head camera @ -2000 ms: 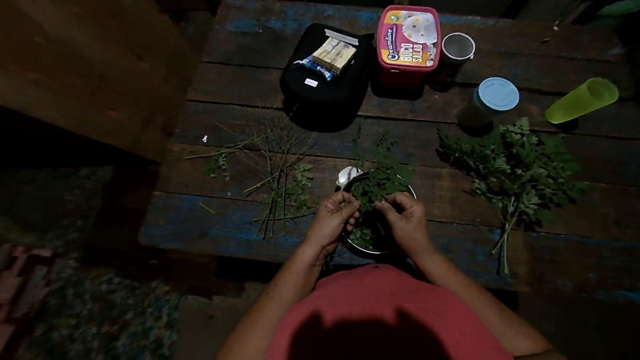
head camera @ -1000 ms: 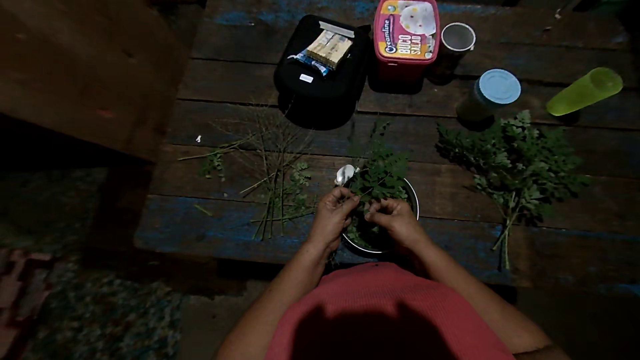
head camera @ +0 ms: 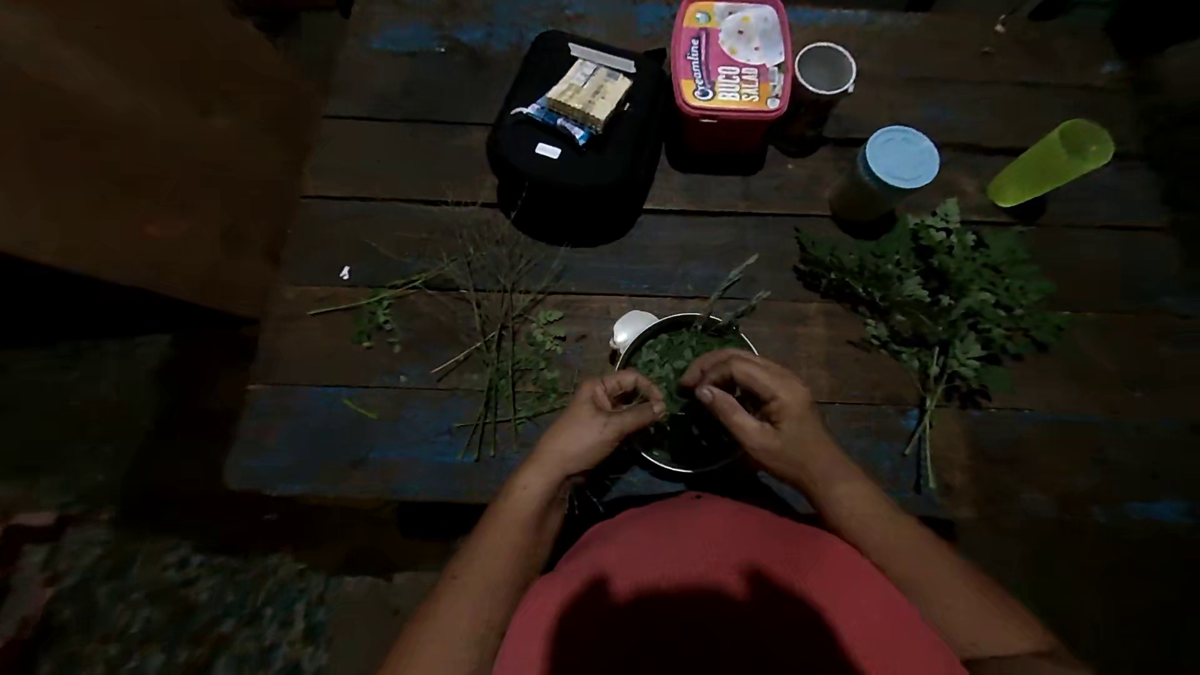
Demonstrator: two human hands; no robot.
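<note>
Both hands work over a round pot with a pale rim [head camera: 675, 467], in which green leaves [head camera: 670, 356] lie. My left hand [head camera: 614, 412] is above its left side, thumb and fingertips pinched together at a leafy sprig whose ends are hard to make out. Over the right side is my right hand [head camera: 759, 403], its fingers curled near the same greenery; what it grips is hidden. Leafy stalks [head camera: 736, 281] stick up past the far rim. A small white object [head camera: 635, 330] touches the pot's left edge. Stripped stems [head camera: 497, 375] are spread to the left, and a leafy bunch [head camera: 956, 300] lies on the right.
On the wooden plank table [head camera: 375, 441], a black case [head camera: 525, 169] carries snack packs [head camera: 591, 94]. Beside it stand a pink tub [head camera: 731, 56], a cup [head camera: 825, 70], a blue-lidded container [head camera: 900, 159] and a green tumbler [head camera: 1055, 164]. The table's near edge runs just before my body.
The leafy sprig held up between my hands earlier has come down to the pot. My hands have moved a little apart, and more leaves show inside the pot.
</note>
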